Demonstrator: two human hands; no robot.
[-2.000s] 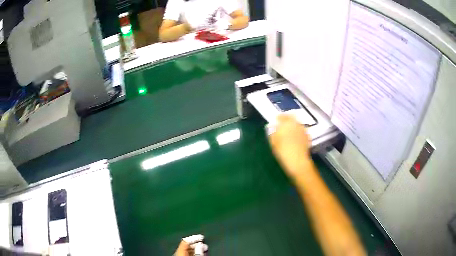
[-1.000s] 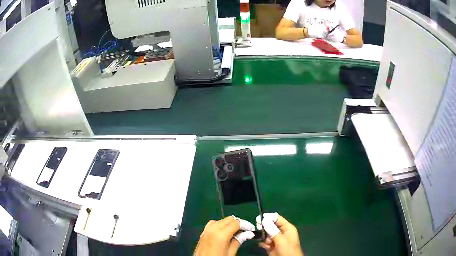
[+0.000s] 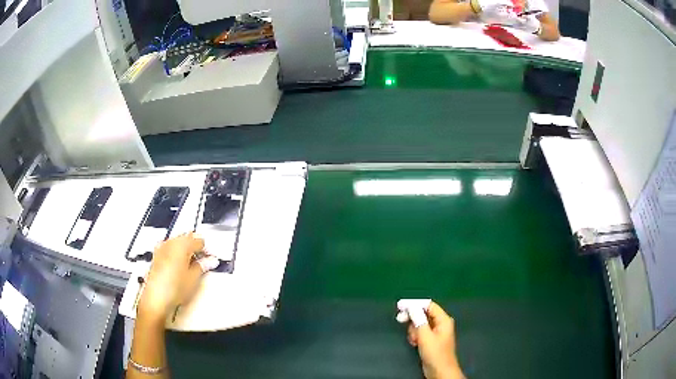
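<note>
A dark phone housing (image 3: 222,211) with camera holes at its far end lies on the near end of the wide white belt (image 3: 259,244). My left hand (image 3: 172,275), with white finger cots, grips its lower end. More housings lie in a row to its left, the nearest one (image 3: 161,218) just beside my left hand. My right hand (image 3: 433,333) is over the dark green mat at the bottom, its cotted fingertips closed together with nothing visible in them.
The short white belt (image 3: 585,185) runs beside the off-white cabinet (image 3: 630,111) at right. A box of wires (image 3: 207,96) and grey equipment casing (image 3: 304,44) stand beyond the mat. Another person's gloved hands are at the white surface behind, near red pieces (image 3: 505,35).
The housing was held in both my hands over the green mat; my left hand has moved it left onto the wide belt. My right hand has let go and moved slightly right.
</note>
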